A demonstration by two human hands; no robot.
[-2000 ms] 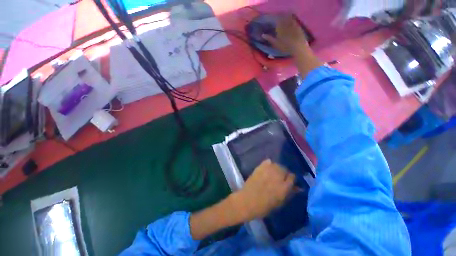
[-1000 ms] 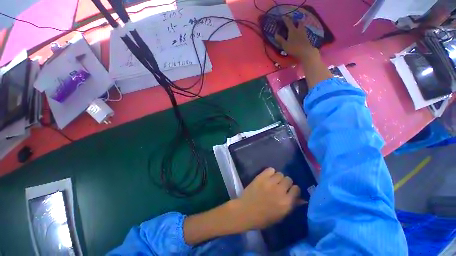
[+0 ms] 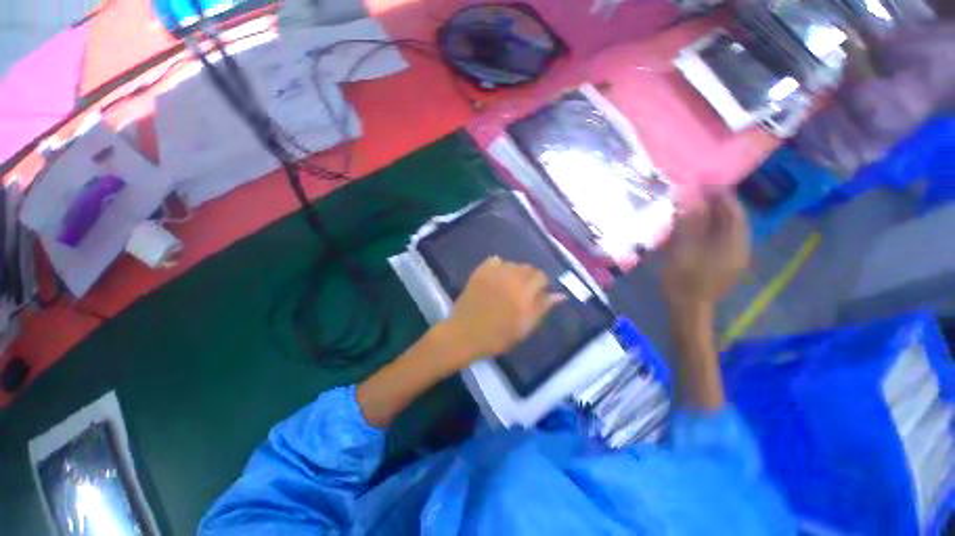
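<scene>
A dark tablet point(image 3: 503, 236) lies on white sheets on the green mat, tilted towards me, with a small white label at its right edge. My left hand point(image 3: 505, 304) rests on its screen, fingers curled; whether the fingertips pinch anything is hidden. My right hand point(image 3: 708, 249) is blurred, raised right of the tablet, fingers extended, with nothing visible in it. A shiny wrapped tablet point(image 3: 586, 157) on a white sheet lies beyond, on the pink covering. More tablets and white sheets point(image 3: 626, 403) stand in a blue container below my left hand's tablet.
A looped cable bundle point(image 3: 340, 304) hangs onto the mat. A round mouse pad point(image 3: 501, 44), papers point(image 3: 251, 126) and a white adapter point(image 3: 153, 244) lie behind. Another wrapped tablet point(image 3: 92, 487) lies front left, tablets point(image 3: 738, 75) back right. A blue crate point(image 3: 817, 419) stands at right.
My right hand has left the mouse pad and come back to the right of the tablets, uncovering the shiny tablet. My left hand stays on the tablet. The view has shifted right and down.
</scene>
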